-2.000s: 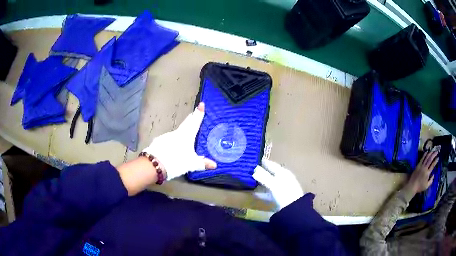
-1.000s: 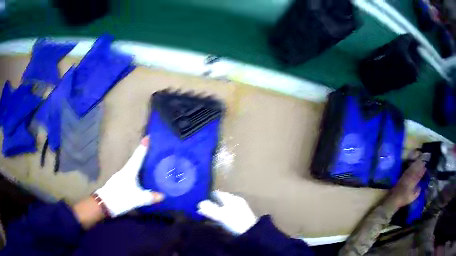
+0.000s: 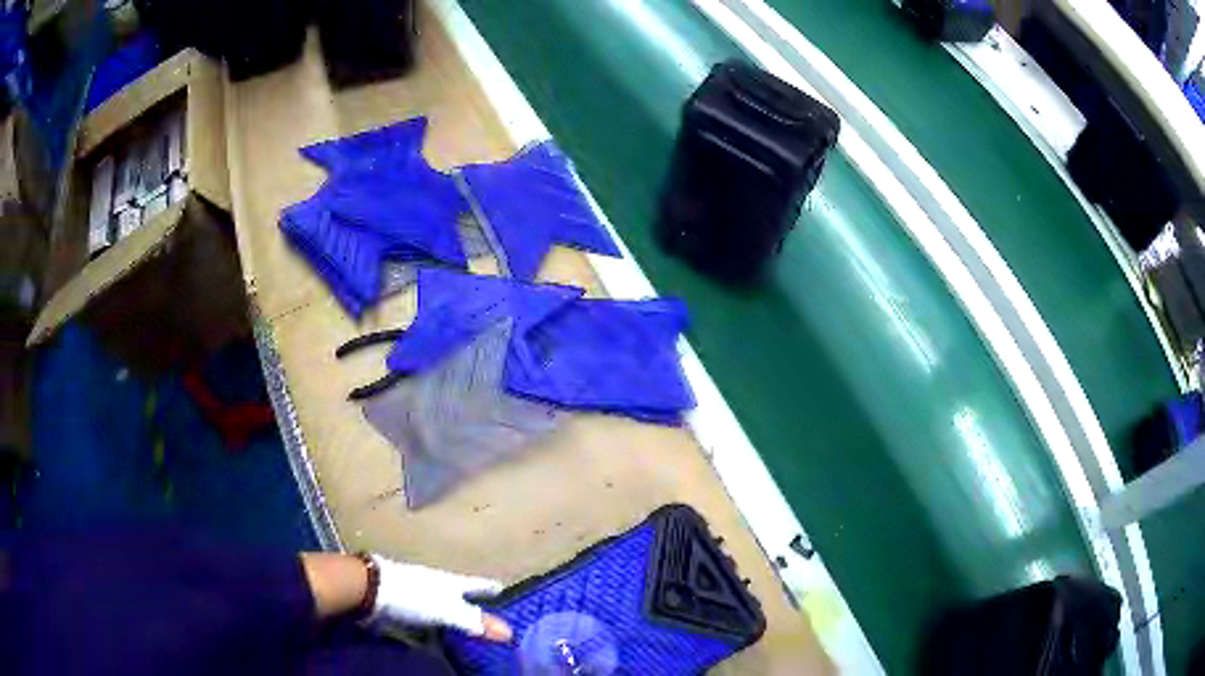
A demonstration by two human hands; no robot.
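The speaker cabinet (image 3: 707, 581) lies at the bottom edge on the tan bench, its blue grille (image 3: 595, 601) facing up and its black V-shaped trim to the right. Its lower part is cut off. My left hand (image 3: 436, 598), in a white glove with the thumb tip bare, holds the cabinet's left side, thumb on the front. My right hand is out of the picture. Several blue grilles (image 3: 608, 357) lie loose and overlapping beyond the cabinet. A grey grille reverse side (image 3: 463, 409) lies nearest, beside two black handles (image 3: 370, 386) partly under the pile.
A green conveyor (image 3: 872, 436) with white edging curves along the right. A black speaker cabinet (image 3: 747, 172) stands on it, another (image 3: 1031, 631) at the bottom right. Dark boxes stand at the bench's far end. An open carton (image 3: 198, 132) with pale packs is at the left above the blue floor.
The view has swung left, bringing the carton in. The held speaker now appears at the bottom edge. My right hand, the finished speakers and the other person have left the picture.
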